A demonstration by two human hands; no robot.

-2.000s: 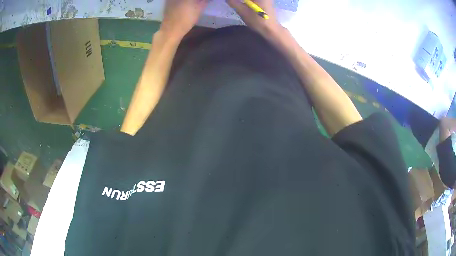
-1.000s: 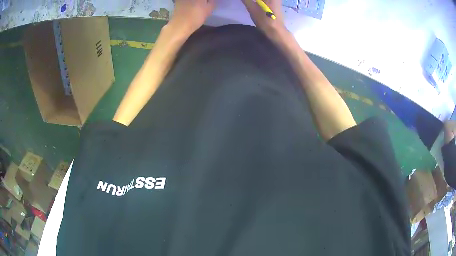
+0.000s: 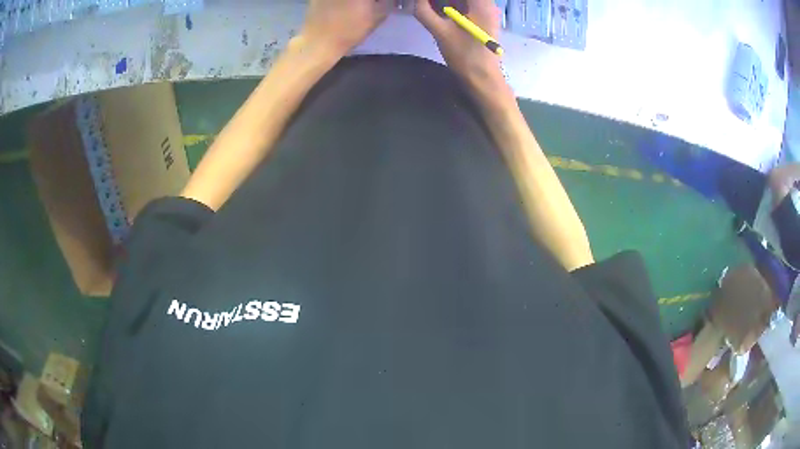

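Note:
My left hand [image 3: 344, 22] is at the top edge over the white bench [image 3: 263, 54], partly cut off; its fingertips and anything in them cannot be made out. My right hand [image 3: 465, 39] is just right of it, also cut off at the top. A slim yellow stick with a dark tip [image 3: 474, 31], a marker or knife, lies across my right hand, held near its fingers. Pale blue-grey retail boxes [image 3: 553, 19] lie on the bench right of my right hand.
An open brown carton [image 3: 145, 131] with a row of pale boxes inside stands below the bench at left. More pale boxes lie at the top left [image 3: 53, 16]. A single pale box [image 3: 747, 81] lies at right. Another person's arm [image 3: 783, 180] shows at the right edge.
The view has shifted, showing more bench and more boxes at the top. The carton appears lower. Both hands stay close together at the top, the yellow stick still in my right hand.

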